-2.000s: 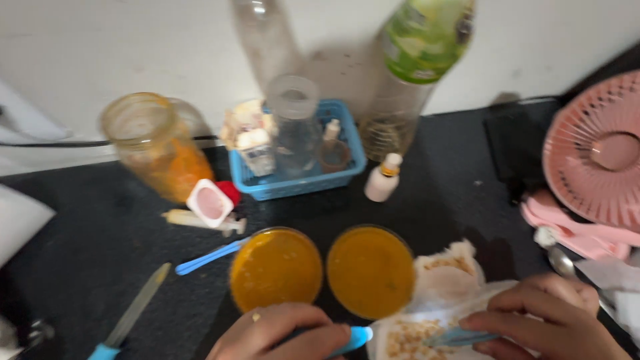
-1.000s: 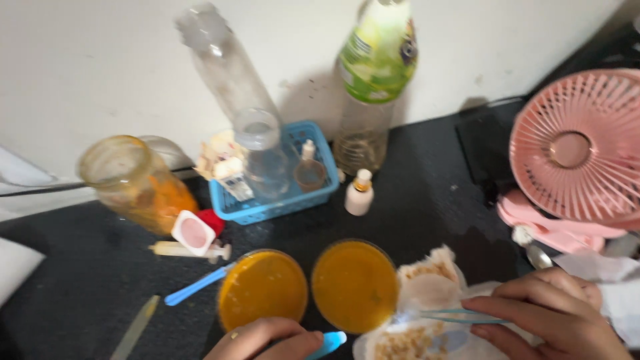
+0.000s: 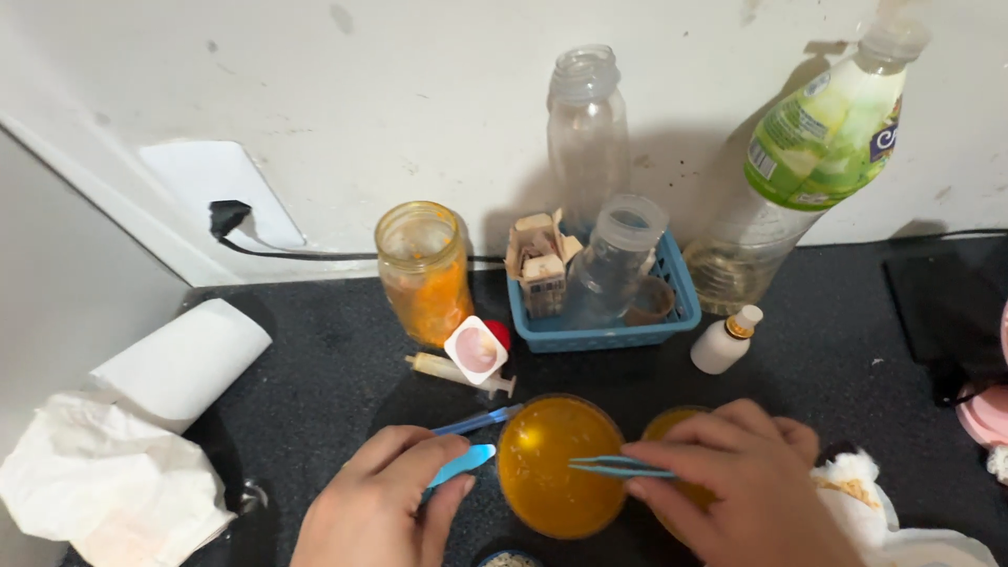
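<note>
My left hand [image 3: 394, 500] grips a bright blue tool [image 3: 465, 463] with a glowing white tip, just left of a round dish of orange medium [image 3: 561, 465]. In my right hand [image 3: 728, 480] is a pair of blue-green tweezers [image 3: 618, 466], their tips over that dish's orange surface. Whether the tips touch it I cannot tell. A second orange dish [image 3: 677, 421] lies partly hidden beneath my right hand. Behind my left hand, a blue plastic tool [image 3: 476, 421] rests on the dark counter.
A glass jar with orange residue [image 3: 425, 276], a plastic syringe [image 3: 461, 372], a blue basket [image 3: 606, 339] with containers, a small white bottle [image 3: 724, 342] and a tall plastic bottle [image 3: 787, 165] stand or lie behind. White paper [image 3: 118, 480] is at left, a white tray [image 3: 866, 504] at right.
The tweezers in my right hand have moved left, from the white tray with pale bits to over the left orange dish. The view has swung left.
</note>
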